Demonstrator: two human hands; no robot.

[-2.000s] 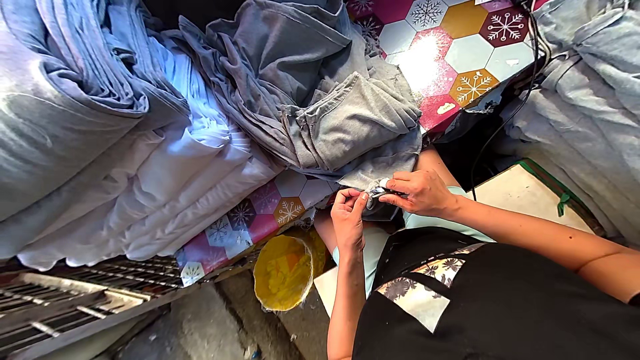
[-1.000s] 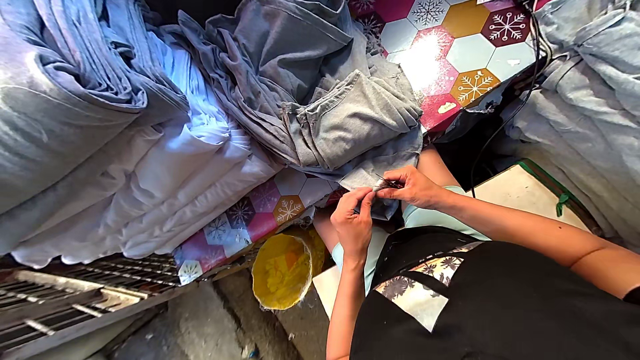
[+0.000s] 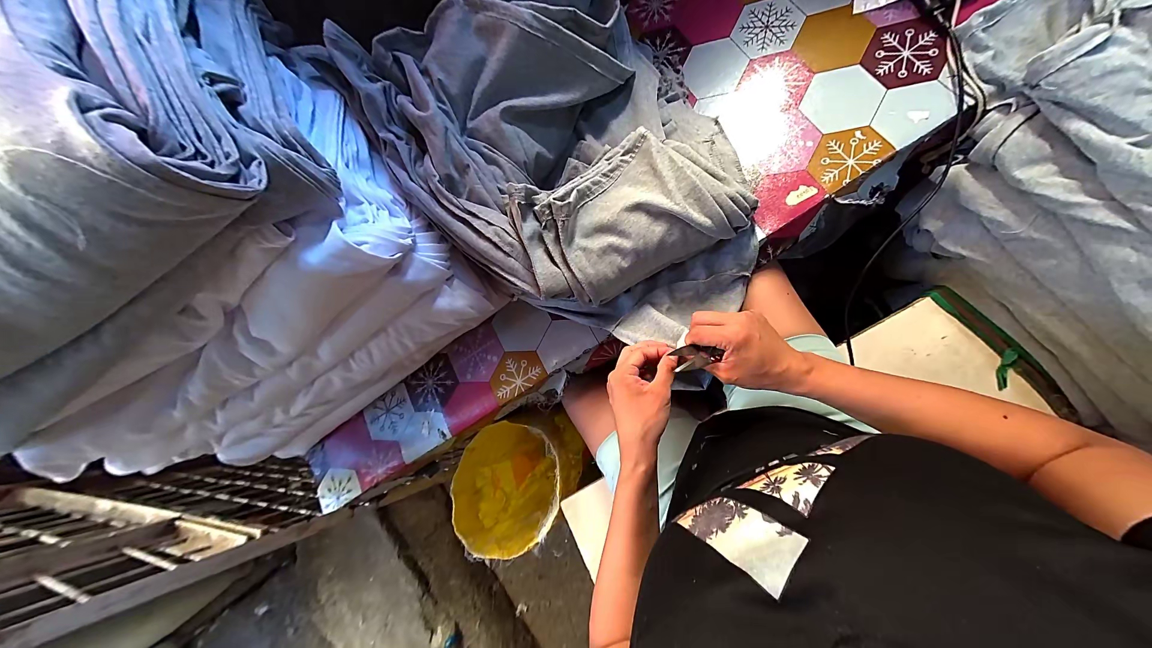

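Grey fabric (image 3: 630,225) lies folded and bunched over the table's front edge, one corner hanging down to my hands. My left hand (image 3: 641,387) pinches the edge of that corner between thumb and fingertips. In my right hand (image 3: 742,349) is a small dark cutting tool, perhaps thread snips (image 3: 695,356), its blades pointing left and meeting the cloth close to my left fingertips. The fingers of my right hand partly cover the tool.
Piles of grey and white fabric (image 3: 225,360) stand at the left, more grey fabric (image 3: 1044,207) at the right. The table has a hexagon-patterned cover (image 3: 837,99). A yellow container (image 3: 506,490) stands below, beside a metal rack (image 3: 135,540). A black cable (image 3: 918,207) hangs at the right.
The blades of the small tool now show plainly between my hands, where my fingers mostly covered them before. My left hand has shifted slightly along the cloth corner. The fabric piles have not moved.
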